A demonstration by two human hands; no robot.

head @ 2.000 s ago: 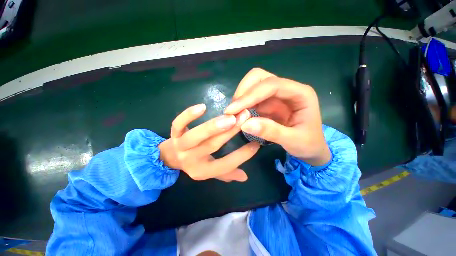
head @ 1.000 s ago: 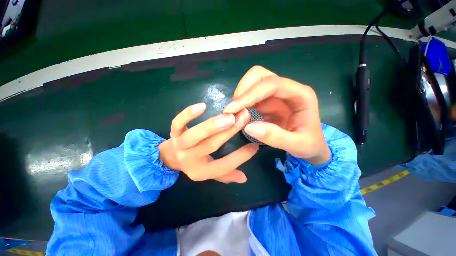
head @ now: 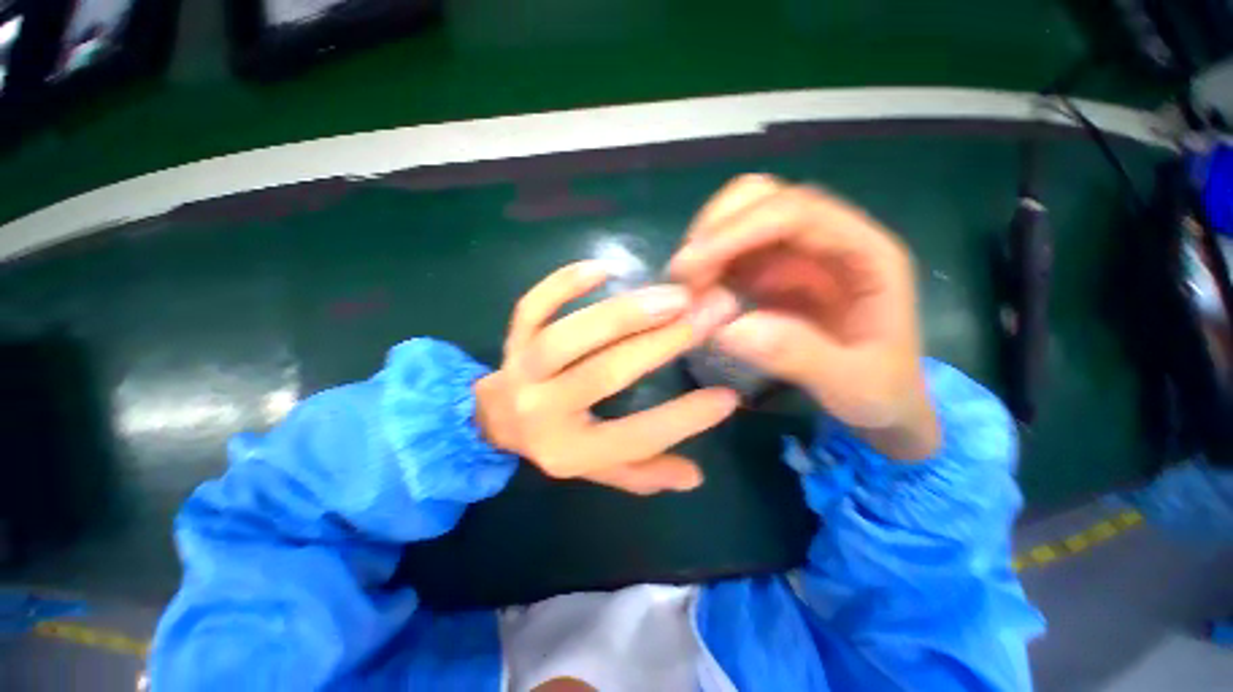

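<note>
My left hand [head: 595, 385] is bare, with its fingers spread and its fingertips meeting those of my right hand [head: 825, 304]. A small round grey dish [head: 723, 372] shows partly below the meeting fingertips, between the two hands; the fingers hide most of it. The frame is blurred, and I cannot make out any screw at the fingertips. The electric screwdriver [head: 1029, 311], a black cylinder, lies upright in view on the green bench top [head: 446, 270] to the right of my hands.
A pale curved rail [head: 541, 131] crosses behind my hands. Dark-framed devices [head: 338, 34] lie beyond it at the upper left. At the right edge are cords, dark equipment and a blue item [head: 1217, 183]. A blue sleeve [head: 1190, 507] shows at the lower right.
The whole view has shifted, so the hands, bench and screwdriver appear further right, and more devices show at the upper left. The hands keep nearly the same pose, with fingertips together.
</note>
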